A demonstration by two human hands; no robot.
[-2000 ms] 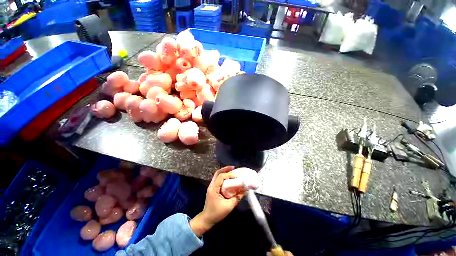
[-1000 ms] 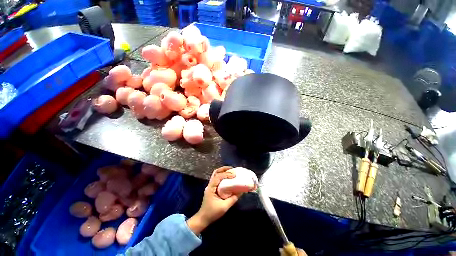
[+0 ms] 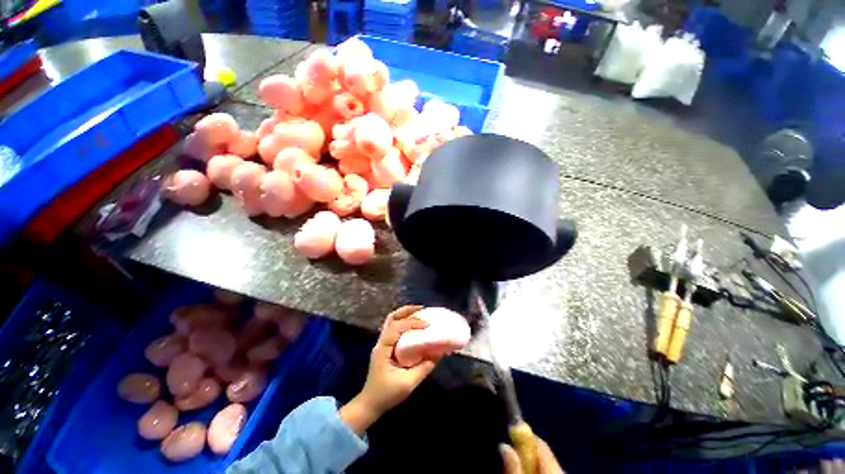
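Observation:
My left hand point(image 3: 387, 372) holds a flesh-pink, egg-shaped doll head point(image 3: 434, 335) just off the bench's front edge. My right hand point(image 3: 542, 460), cut off by the bottom edge of the picture, grips the wooden handle of a hand iron point(image 3: 503, 380). Its silvery shaft points up, with the tip just right of the doll head and below the black fan; the tip appears apart from the head. The head's opening cannot be made out.
The black fan point(image 3: 484, 199) stands right behind my hands. Pink heads point(image 3: 295, 139) are heaped behind left, before a blue tray point(image 3: 445, 69). A blue bin point(image 3: 88, 435) with pink pieces is low left. Spare irons point(image 3: 674, 326) and cords lie right on the speckled bench point(image 3: 593, 315).
The iron's tip was against the doll head's right side; now it stands higher and away from it. More of my right hand shows. The doll head has tilted in my left hand.

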